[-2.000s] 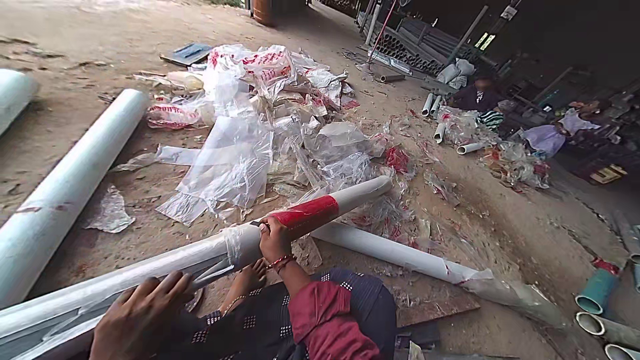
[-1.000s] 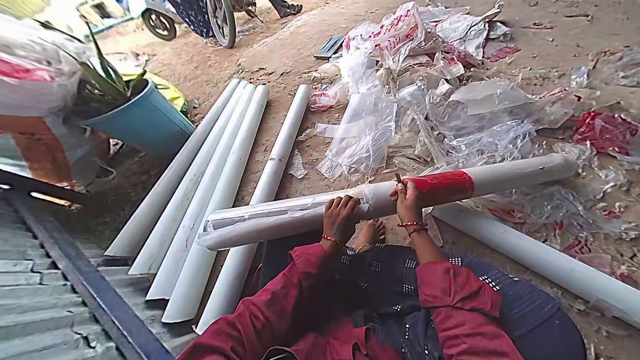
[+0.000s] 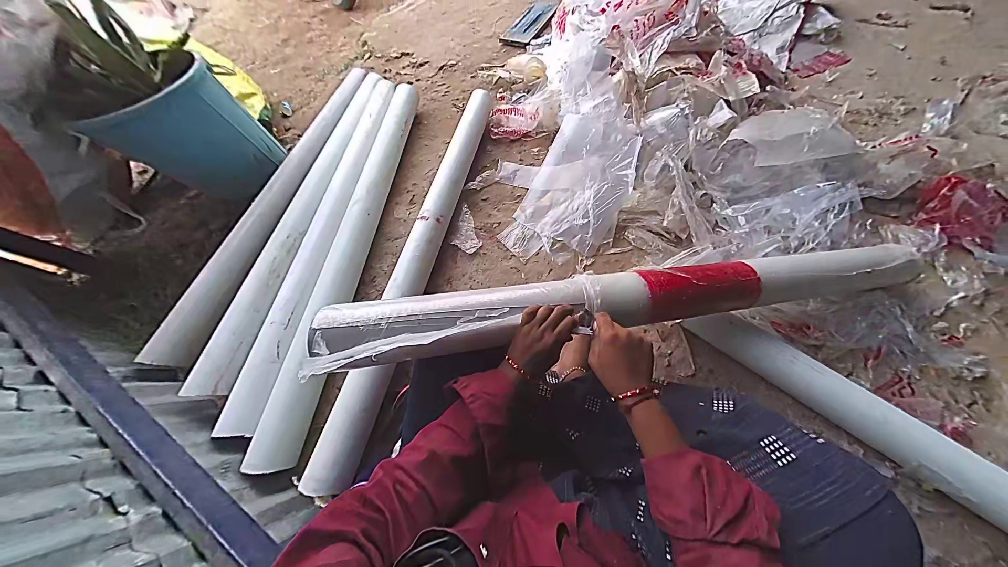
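Note:
A long white pipe or roll [image 3: 630, 293] in clear plastic film, with a red band [image 3: 701, 290] around it, lies across my lap. Along its left part the film is split, and a loose strip of plastic film [image 3: 425, 340] hangs at the near side. My left hand [image 3: 543, 335] has its fingers curled on the film at the pipe's near side. Close beside it, my right hand [image 3: 620, 354] pinches at the film edge; a small shiny piece shows between the hands, too small to name. Another white pipe [image 3: 850, 402] slants away beneath at the right.
Several white pipes [image 3: 354, 205] lie side by side at the left, one more [image 3: 441, 213] beside them. Torn plastic wrapping [image 3: 669, 142] is heaped on the dirt ground ahead. A blue planter [image 3: 189, 134] stands upper left; a metal bar [image 3: 126, 441] crosses a corrugated sheet [image 3: 47, 457] lower left.
My left hand has moved right along the pipe, close to my right hand. The film along the pipe's left part now hangs looser. The view has swung left since the first frame.

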